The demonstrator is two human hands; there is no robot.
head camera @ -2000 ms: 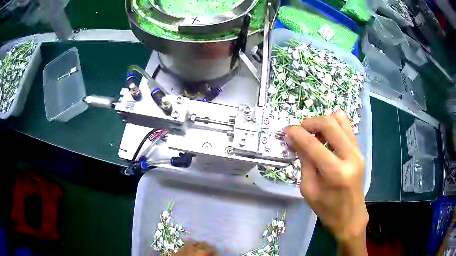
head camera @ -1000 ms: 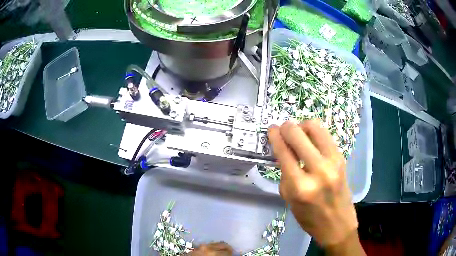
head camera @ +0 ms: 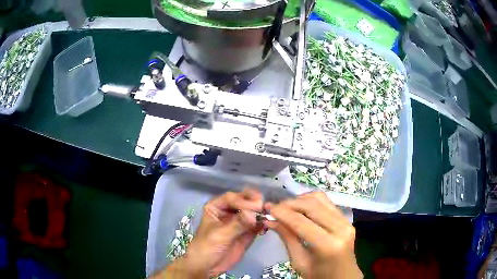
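Observation:
My left hand [head camera: 226, 234] and my right hand [head camera: 313, 231] meet over the near work tray [head camera: 163, 190]. Between their fingertips is a small stemmed workpiece [head camera: 267, 217] with a white part showing; the rest of it is hidden by the fingers. The fingertips of both hands nearly touch. The assembly nest [head camera: 305, 131] at the machine's right end has no hand on it. Small piles of white-and-green parts [head camera: 181, 235] lie in the near tray, partly behind my hands.
The steel bowl feeder [head camera: 223, 46] stands above the machine, with the feeder track [head camera: 299, 60] running down. The pneumatic cylinder [head camera: 169, 103] points left. A heaped parts tub [head camera: 406, 163] is at right, a small clear box [head camera: 79, 95] at left, a blue tray [head camera: 381, 32] behind.
My right hand has left the nest and come down to the near tray. My left hand has risen from the bottom edge to meet it. The whole view has shifted slightly.

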